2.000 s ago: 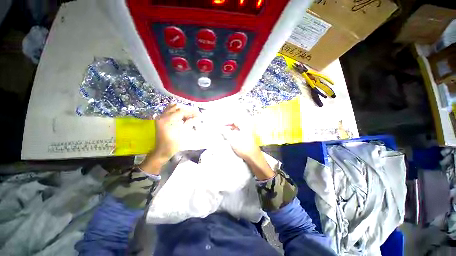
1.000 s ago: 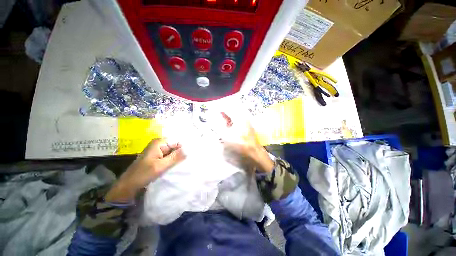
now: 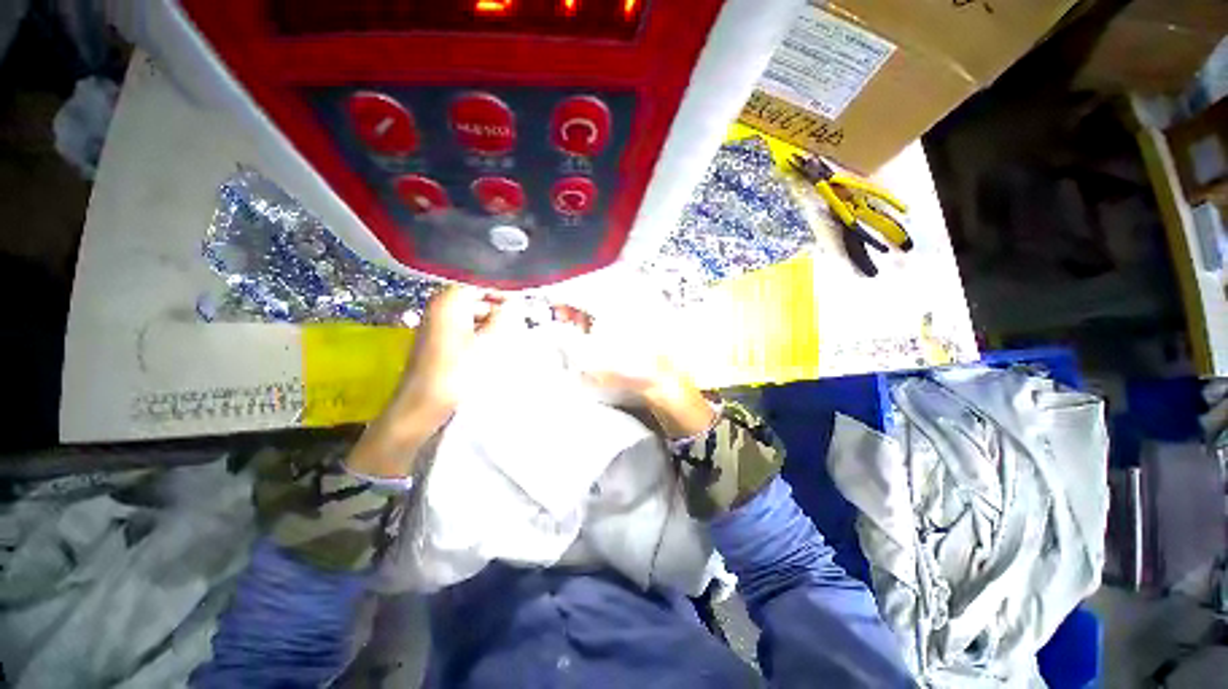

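Note:
The pale grey-white garment piece (image 3: 539, 471) hangs from the machine's setting point over the table edge onto my lap, washed out by the lamp. My left hand (image 3: 451, 353) is at the cloth's left side, fingertips raised just below the head of the snap button machine (image 3: 506, 276). My right hand (image 3: 646, 384) is on the cloth's right side, its fingers lost in the glare. The die and punch are mostly lost in the bright light. Shiny snap fasteners lie in a pile (image 3: 290, 256) left of the machine and another pile (image 3: 741, 215) right of it.
Yellow-handled pliers (image 3: 855, 209) lie right of the right pile, in front of a cardboard box (image 3: 902, 67). Yellow tape (image 3: 353, 370) covers parts of the table's front edge. A blue crate (image 3: 1050, 361) full of garments stands right of my lap. More garments (image 3: 121, 565) are heaped low at left.
Since one second ago my left hand has moved up and inward from the table edge to the setting point, with the cloth. The view has shifted, and the machine head appears further left and lower.

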